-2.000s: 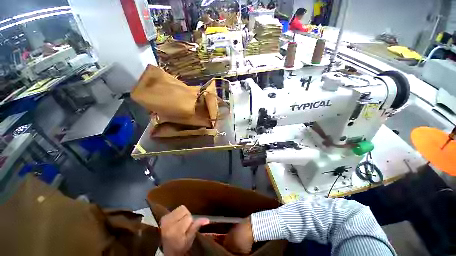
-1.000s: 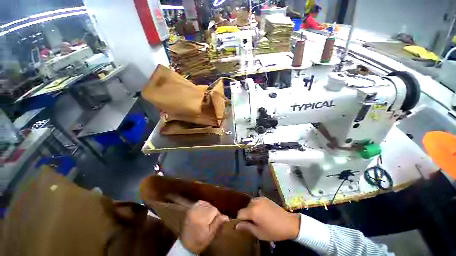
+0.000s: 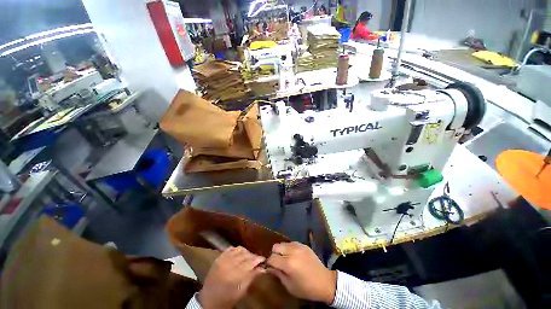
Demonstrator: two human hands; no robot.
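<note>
A brown open-topped bag (image 3: 199, 232) is held low in front of me, below the sewing machine and apart from it. My left hand (image 3: 232, 274) pinches its near top edge. My right hand (image 3: 300, 270) grips the same edge right beside it, fingertips almost touching. A pale grey strip (image 3: 215, 240) shows inside the opening, left of my fingers. The lower part of the bag is hidden by my hands and the picture's edge.
The white sewing machine (image 3: 356, 130) stands ahead on its white table (image 3: 362, 232), its cylinder arm (image 3: 338, 188) pointing left. Brown bags (image 3: 205, 130) lie on a side table (image 3: 223, 180). A brown heap (image 3: 72, 265) is at lower left. An orange disc (image 3: 524, 175) is far right. A person sits far back.
My right hand came out of the bag opening and took the near top edge beside my left hand. Both hands have stayed close together on that edge over the last second.
</note>
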